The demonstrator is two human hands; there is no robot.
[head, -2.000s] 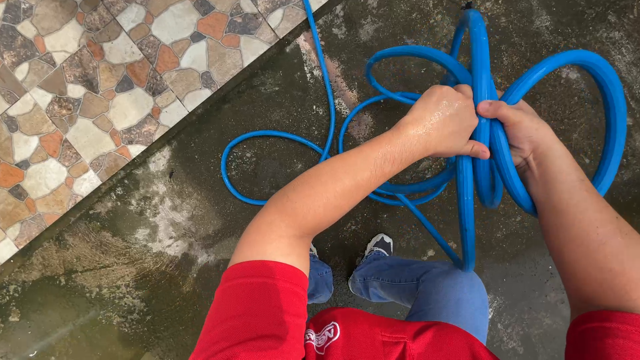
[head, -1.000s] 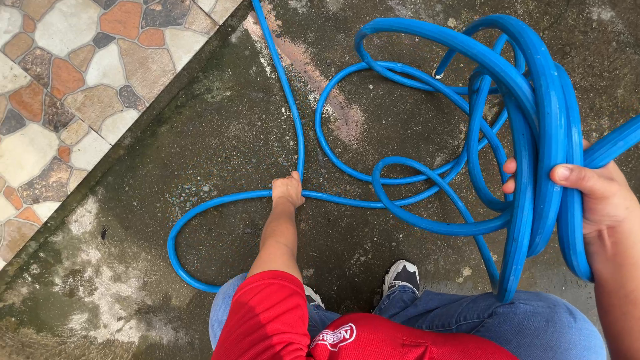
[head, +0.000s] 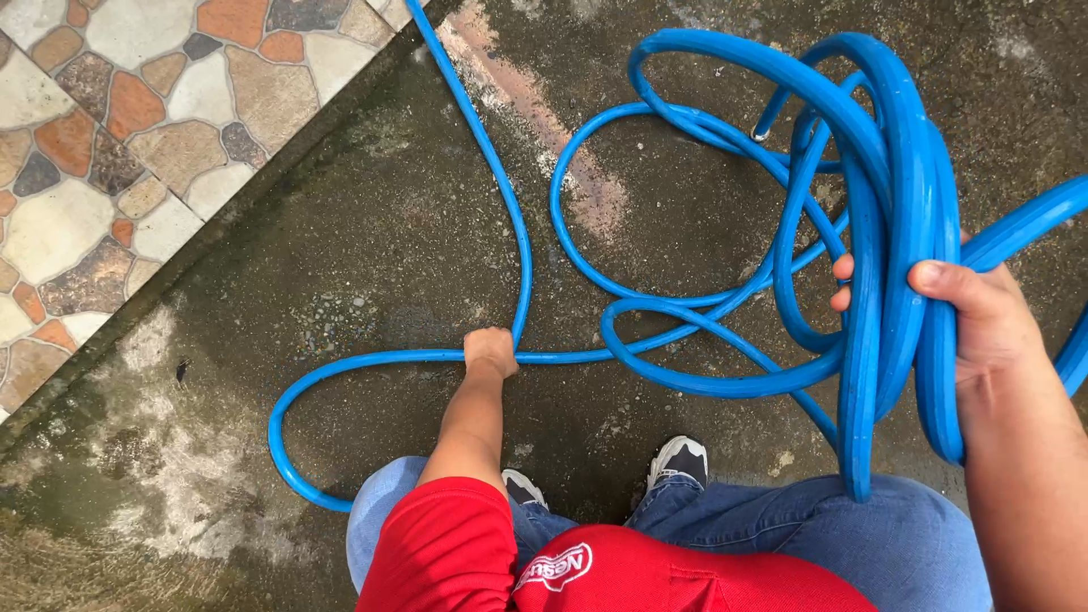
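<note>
A blue hose [head: 909, 212] hangs in several loose coils from my right hand [head: 977, 314], whose thumb and fingers close around the bundle. More loops of it trail over the concrete at the centre right. Lower and to the left, my left hand [head: 490, 350] is closed on the hose where two stretches of it cross near the ground; its fingers are mostly hidden. From there one stretch runs up to the top edge and another bends in a wide loop to the left. A hose end [head: 759, 133] shows behind the coils.
Dark, damp-looking concrete [head: 408, 221] lies under the hose. A raised-looking edge of stone-patterned tiles [head: 170, 110] crosses the upper left. My shoes [head: 680, 461] and jeans-covered legs [head: 765, 514] are at the bottom, close beneath the hanging coils.
Two seconds ago both hands were together at the coils. My left hand has since moved down and left to the hose on the ground, while my right hand has kept the coils.
</note>
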